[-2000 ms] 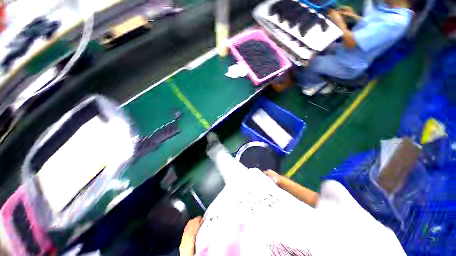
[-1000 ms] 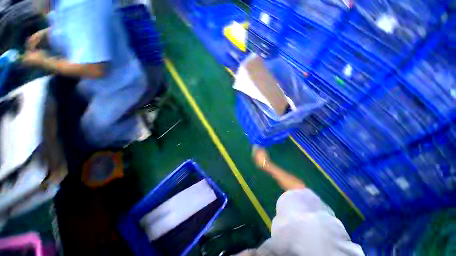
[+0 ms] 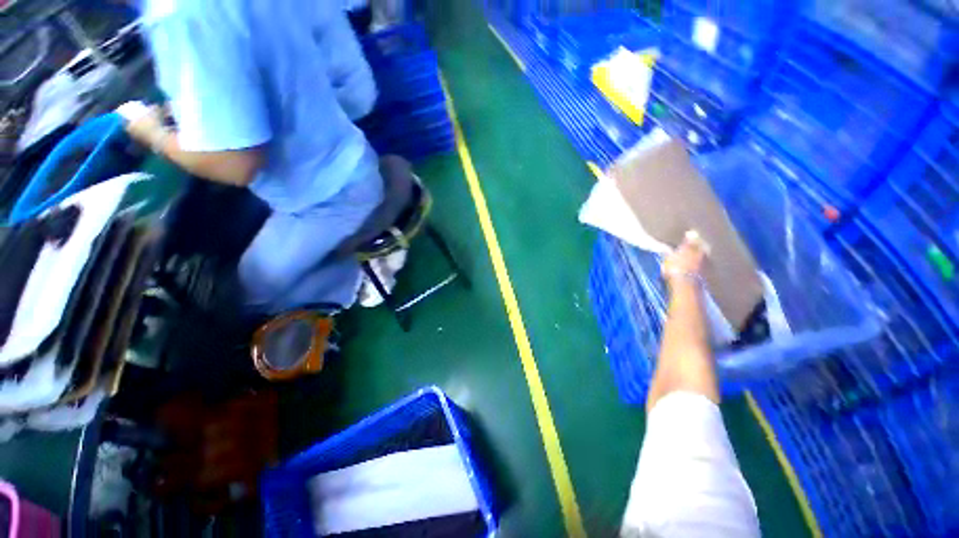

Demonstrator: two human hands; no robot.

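My right hand (image 3: 686, 259) reaches out over the blue crate of spare sheets and touches the brown cardboard sheet (image 3: 689, 215) near its middle. The fingers are blurred, so I cannot tell if they grip it. The cardboard lies tilted over a white sheet (image 3: 620, 214) that sticks out at its left. Both rest in the blue crate (image 3: 623, 331), which has a clear plastic liner (image 3: 820, 299) at its right side. A small dark thing shows at the cardboard's lower end. My left hand is out of the picture.
A person in light blue (image 3: 305, 137) sits on a stool (image 3: 405, 210) at the left, beside layered sheets (image 3: 63, 284). A blue crate (image 3: 457, 447) with a white sheet stands on the green floor. A wall of blue crates (image 3: 873, 95) fills the right. A pink rim (image 3: 11, 510) shows lower left.
My view has swung right from the bench to the crate wall. My right hand has moved from beside the crate onto the cardboard. My left hand has left the picture.
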